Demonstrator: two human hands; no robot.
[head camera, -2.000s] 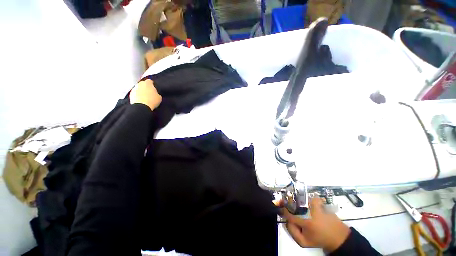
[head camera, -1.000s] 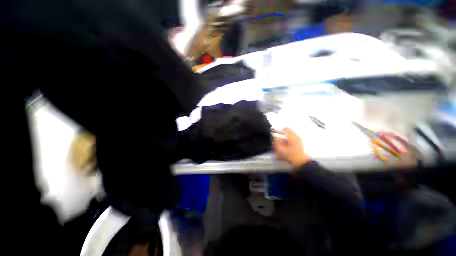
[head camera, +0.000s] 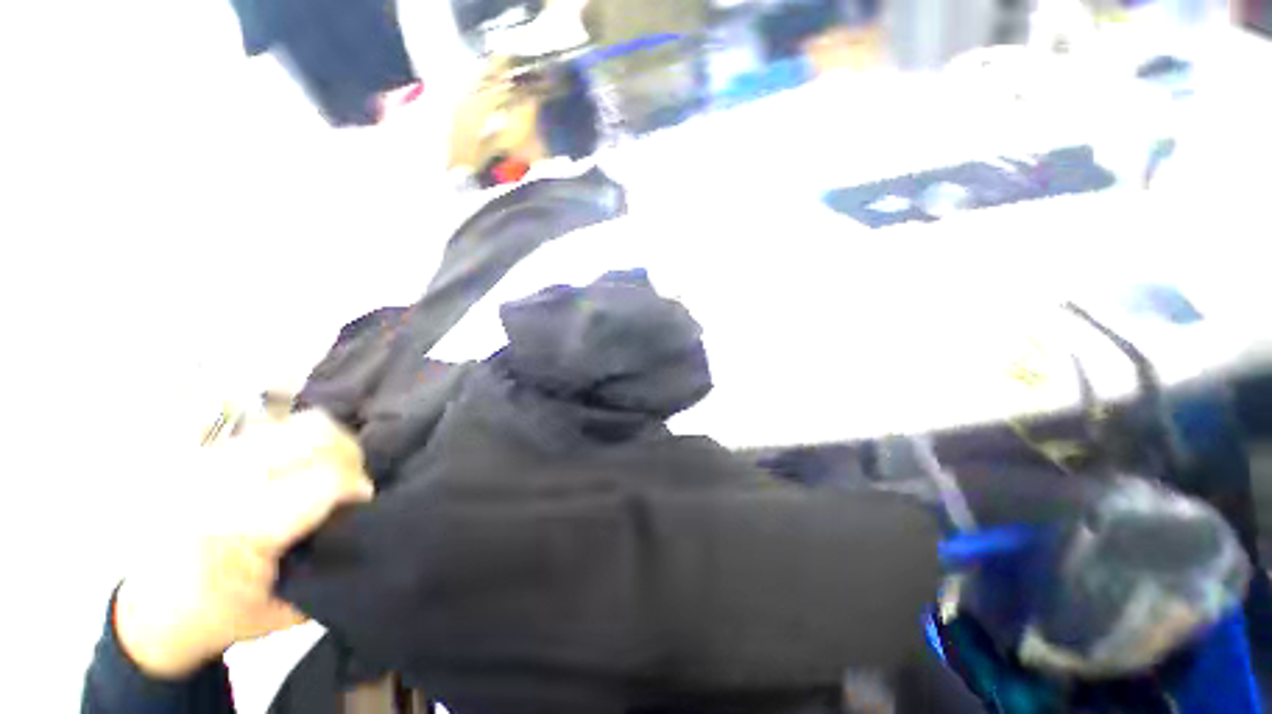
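My left hand (head camera: 265, 523), overexposed and blurred at the left, is closed on the edge of the black garment piece (head camera: 642, 572). The garment is spread wide across the lower middle of the view, and a bunched part of it (head camera: 607, 349) lies on the white table (head camera: 837, 328). Another length of the cloth runs up and back towards the far left of the table. I cannot make out my right hand. The garment's right end reaches past the table's front edge, and what is behind or under it is hidden.
A blue crate (head camera: 1228, 670) with a clear bag (head camera: 1151, 572) stands below the table at the right. Thin dark blurred shapes (head camera: 1116, 342) lie near the table's right front edge. A dark oblong panel (head camera: 977, 188) shows farther back. Tan cloth (head camera: 495, 126) is behind the table.
The view has swung and shifted. The garment has come off the needle area at the table's front and is now spread nearer me. My left hand has come into view gripping it; my right hand has dropped from sight.
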